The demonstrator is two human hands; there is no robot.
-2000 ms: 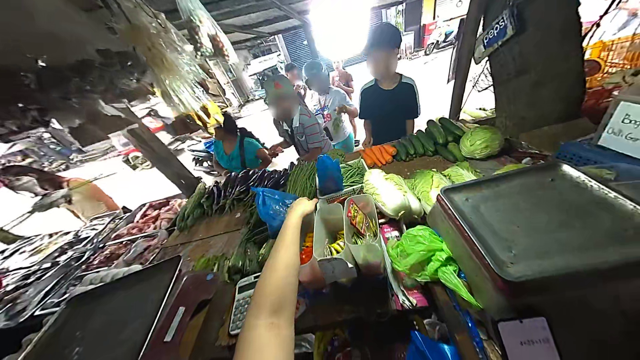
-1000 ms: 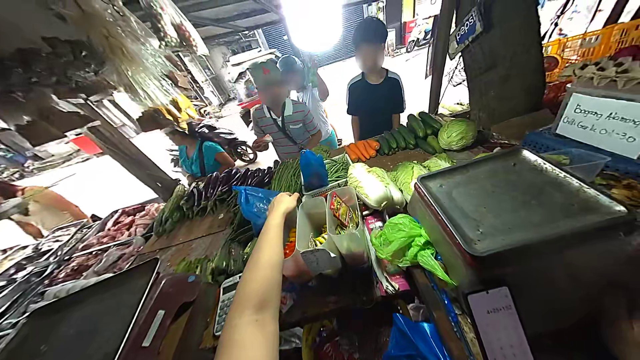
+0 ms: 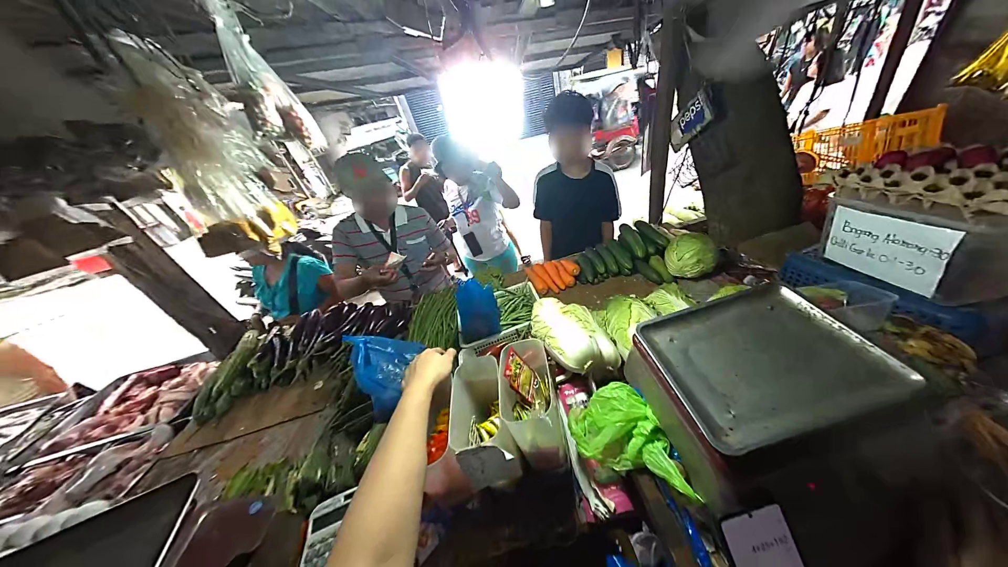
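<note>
My left hand [image 3: 429, 368] reaches forward over the stall, its fingers curled at the back rim of the white plastic containers [image 3: 482, 370]. A blue plastic bag [image 3: 379, 368] touches the hand's left side; whether the fingers grip the bag or the rim cannot be told. Red and yellow-green produce lies inside the containers, and a printed packet [image 3: 526, 379] stands in the right one. Another blue bag [image 3: 477, 309] sits just beyond, between string beans [image 3: 435, 316]. A crumpled green plastic bag [image 3: 618, 429] lies to the right. My right hand is out of view.
Napa cabbage [image 3: 568, 335], carrots [image 3: 553, 274], cucumbers [image 3: 618, 256] and eggplants [image 3: 339, 327] line the far side. A metal tray [image 3: 768, 366] is at right, above a phone [image 3: 760, 537]. A calculator [image 3: 324, 520] lies beside my forearm. Meat [image 3: 138, 402] is at left. Several people stand across the stall.
My left hand stays beside the blue bag and containers. The person in the striped shirt now holds a small light-coloured item in front of the chest.
</note>
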